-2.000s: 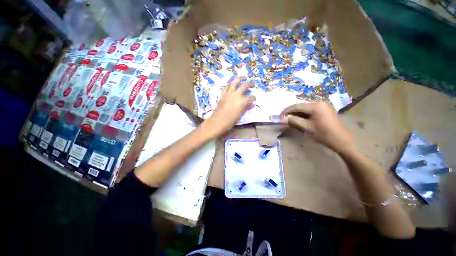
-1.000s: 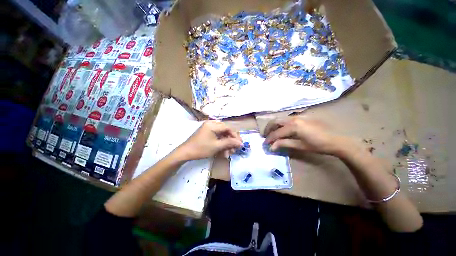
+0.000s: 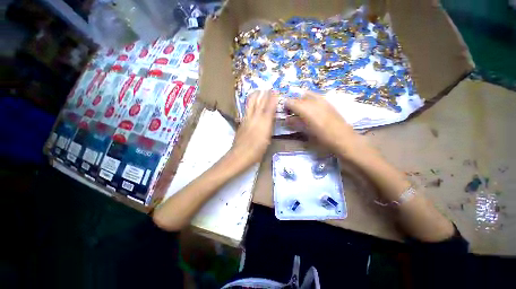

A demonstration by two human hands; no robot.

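A white square plate lies flat on the cardboard-covered bench in front of me. Two dark-blue posts stand near its lower corners; the upper two corners show paler raised spots. My left hand is over the near edge of the parts box, fingers at the white liner. My right hand is blurred beside it, fingertips near the left ones. Whether either hand holds a part cannot be seen. Loose blue and gold terminal fittings lie spread on the liner in the box.
A white board lies left of the plate. A printed carton sheet is farther left, with cloudy plastic bags behind it. A shiny clear plastic scrap lies on the bench at the right.
Both hands have moved from the plate's upper corners forward to the box's near edge. The plate's upper corners, covered one second ago, now show paler spots where dark-blue posts stood two seconds ago.
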